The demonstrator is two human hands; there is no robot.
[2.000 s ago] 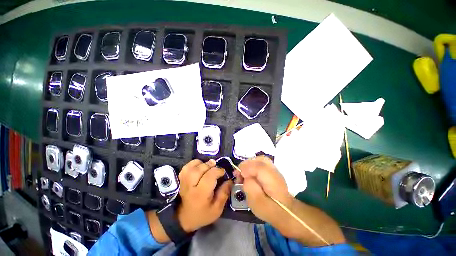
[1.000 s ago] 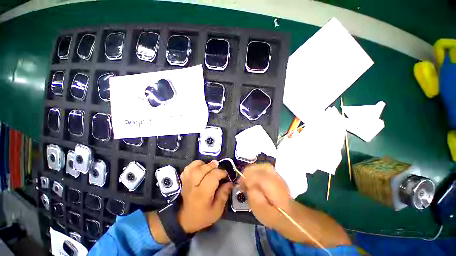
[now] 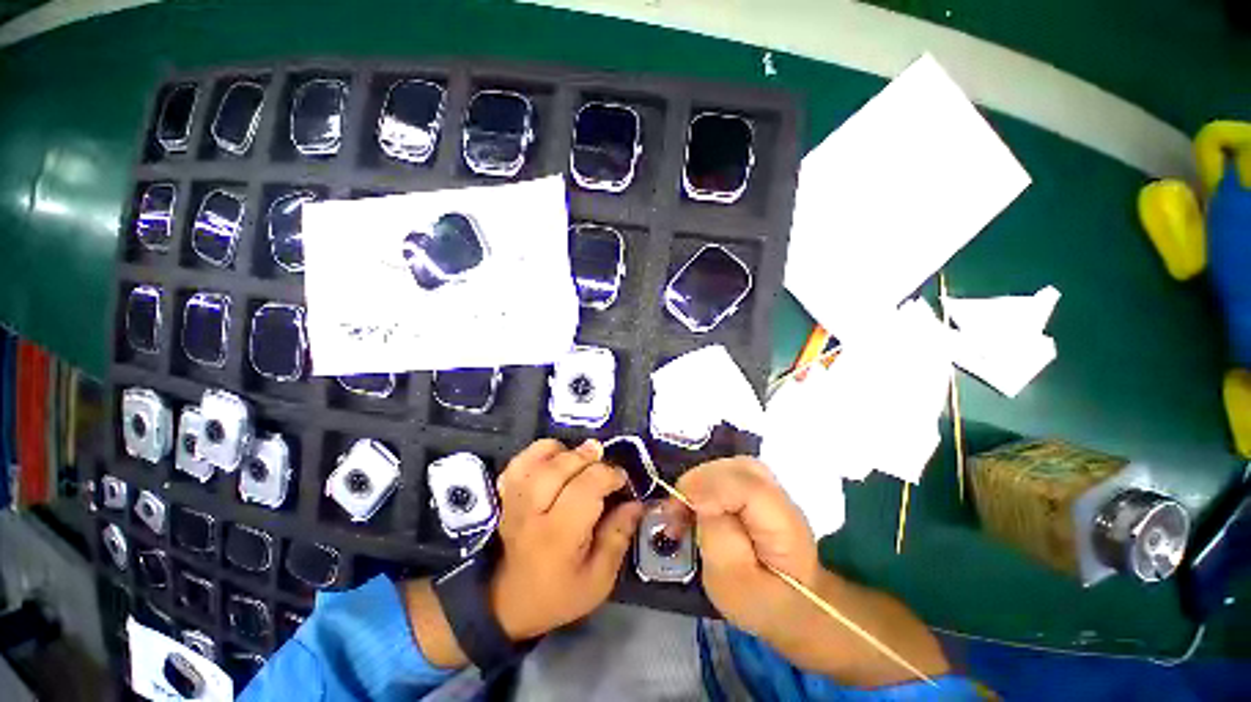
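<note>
My left hand (image 3: 565,535) holds a small dark watch case (image 3: 634,464) with a shiny silver rim in its fingertips, above the near edge of the black foam tray (image 3: 624,329). My right hand (image 3: 752,538) grips a long thin tan bamboo stick (image 3: 853,625). The stick's upper end is at the right side of the watch case's rim; its other end runs down past my right forearm. A watch assembly, back up (image 3: 667,545), lies in the tray between my hands. My left fingers hide part of the case.
The tray holds rows of watches, with a label slip (image 3: 467,329) bearing one watch (image 3: 446,251). Crumpled white wipes (image 3: 892,398) and spare sticks lie right of it, below a white sheet (image 3: 906,178). A tan-brown square dispenser (image 3: 1043,491) stands at the right. A blue-and-yellow object (image 3: 1225,220) is beyond.
My right hand has shifted slightly down and right with the stick, uncovering more of the back-up watch between my hands. My left hand still holds the watch case.
</note>
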